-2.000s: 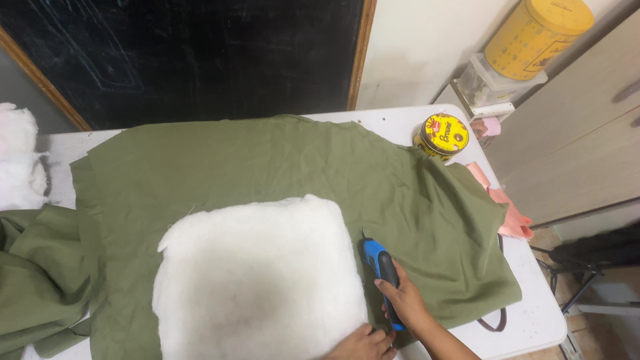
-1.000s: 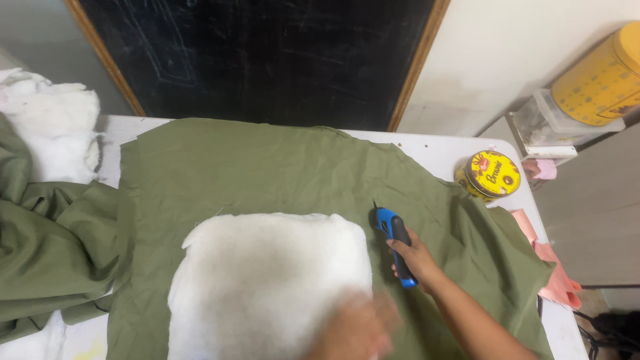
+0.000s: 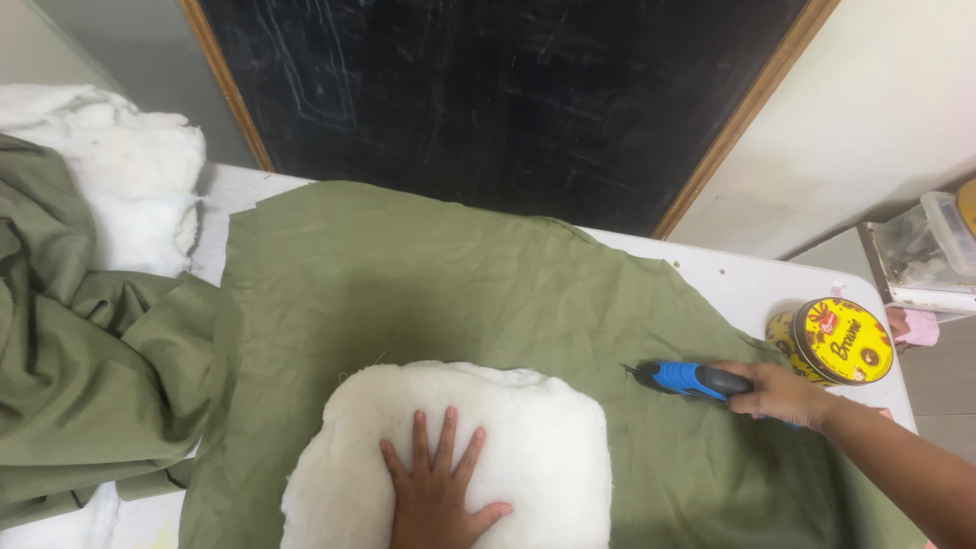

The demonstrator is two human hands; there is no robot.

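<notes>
A piece of white batting lies on olive green fabric spread over a white table. Flat on the batting, fingers spread, rests my left hand; it grips nothing. My right hand is closed around the dark handle end of a blue and black handheld cutting tool. The tool's narrow dark tip points left, over the fabric to the right of the batting's upper right corner. Whether the tip touches the fabric I cannot tell.
At the left are bunched green fabric and folded white batting. A round yellow tin stands near the right table edge. Behind the table is a wood-framed blackboard; a clear plastic box is at the right.
My left hand has moved from the batting's lower right edge onto its middle, fingers now spread. The tool in my right hand has turned, its tip now pointing left rather than away from me.
</notes>
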